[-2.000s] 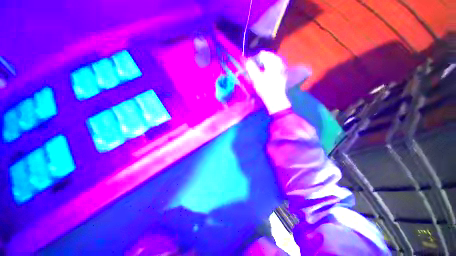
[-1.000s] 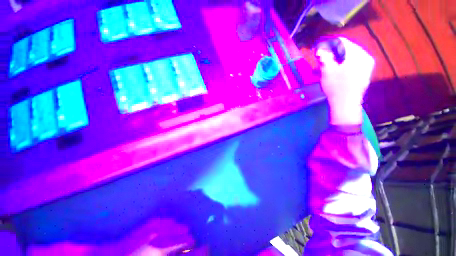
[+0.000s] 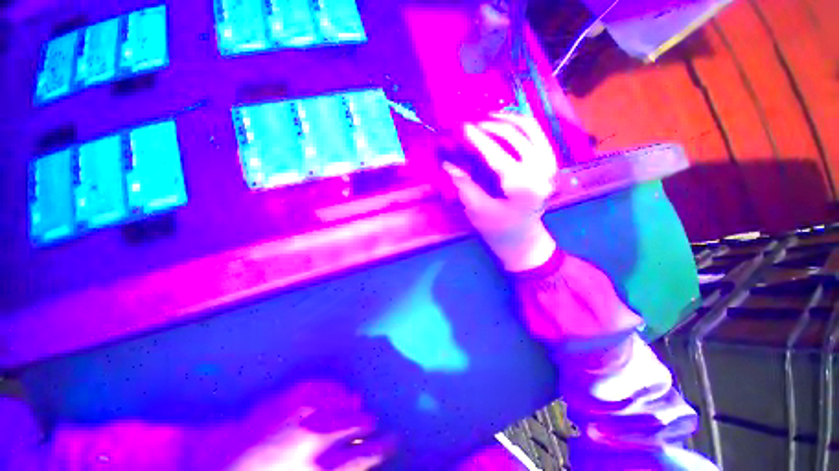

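Note:
Four groups of circuit boards glow cyan on the purple-lit station; the nearest group on the right point(image 3: 317, 138) lies left of my right hand. My right hand point(image 3: 511, 189) is over the station's front right part, its fingers closed around a dark tool. A thin pale tip point(image 3: 405, 112) points from it to that group's right edge; I cannot tell if it touches. My left hand point(image 3: 317, 443) is low at the bottom edge, blurred and partly cut off; its grip is unclear. The small cyan cup is mostly hidden behind my right hand.
The station's pink front edge point(image 3: 368, 232) runs across, with a blue-green mat point(image 3: 667, 267) hanging below it. A pale bottle-like thing point(image 3: 485, 37) stands at the back right. A white sheet point(image 3: 658, 28) hangs near red crates point(image 3: 773, 92). Black ribbed totes point(image 3: 754, 386) are at the lower right.
My right hand has moved left from beyond the station's right end to beside the boards, with the tool tip now showing. The view has shifted, and my left hand has come into clearer view below.

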